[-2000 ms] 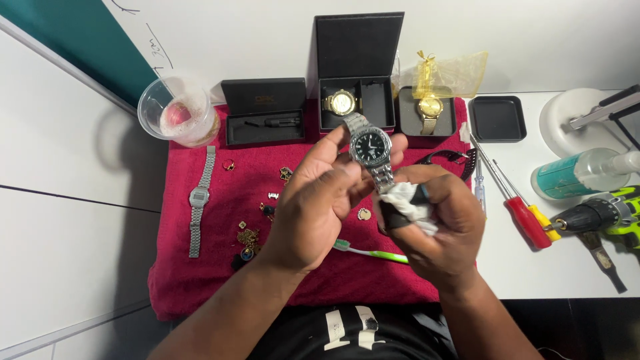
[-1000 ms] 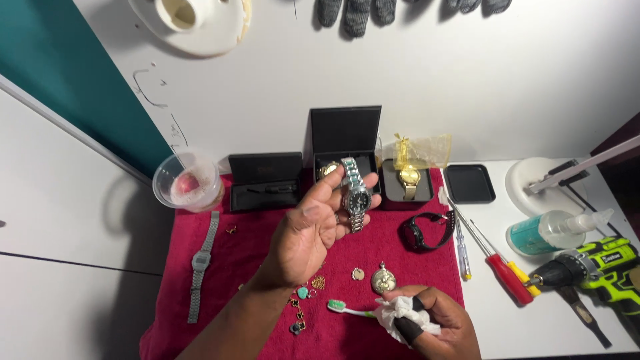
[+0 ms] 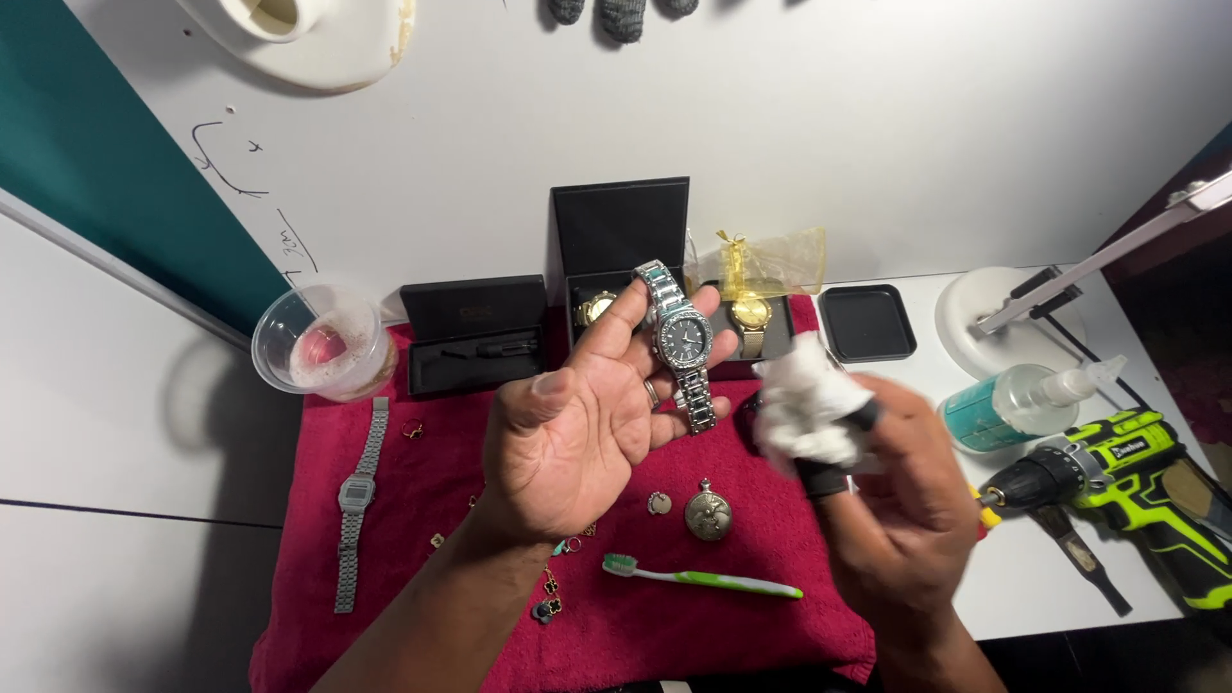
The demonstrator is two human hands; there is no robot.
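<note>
A silver-coloured wristwatch with a dark dial (image 3: 684, 339) lies across the fingers of my left hand (image 3: 587, 433), palm up and thumb apart. My right hand (image 3: 895, 481), slightly blurred, grips a crumpled white tissue (image 3: 813, 404) to the right of the watch; black coverings are on its fingertips. Below, on the red towel (image 3: 731, 635), are a green and white toothbrush (image 3: 712, 579), a round pocket watch (image 3: 708, 513) and small jewellery pieces (image 3: 549, 585). A silver digital watch (image 3: 356, 493) lies at the left. Gold-coloured watches (image 3: 750, 313) sit in boxes behind my left hand.
At the back left, a plastic cup (image 3: 322, 346) holds foamy liquid beside an open black case (image 3: 474, 337). A black tray (image 3: 869, 322), a lamp base (image 3: 1001, 322), a spray bottle (image 3: 1011, 409) and a cordless drill (image 3: 1107, 481) stand at the right.
My right hand has risen with the tissue from near the toothbrush to beside the silver watch. Two seconds ago it was at the watch's band. The watch stays in my left hand.
</note>
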